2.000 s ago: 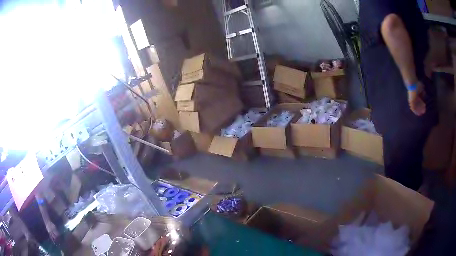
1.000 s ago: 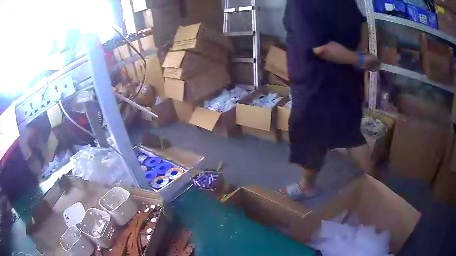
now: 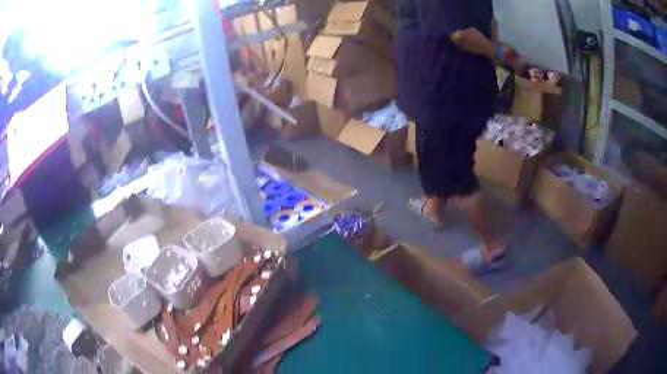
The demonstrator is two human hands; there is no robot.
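Note:
No hand of mine is in view. A low cardboard carton (image 3: 252, 321) lies on the green-topped table (image 3: 366, 314) at the lower left. Several small grey-beige plastic boxes (image 3: 212, 248) stand in it. Beside them lies a heap of brown straps (image 3: 219, 299) with white button fasteners at their ends. More brown straps (image 3: 292, 332) lie on the table just right of the carton, with no white discs seen on them.
A large open carton (image 3: 585, 303) with white bags stands at the lower right. A metal post (image 3: 223, 117) rises behind the carton. Blue-and-white round items (image 3: 281, 197) lie in a box beyond. A person (image 3: 450, 95) stands among floor cartons.
The view has swung down and towards the table, so the carton with boxes and straps shows more fully. The person has moved left in the picture since the oldest frame.

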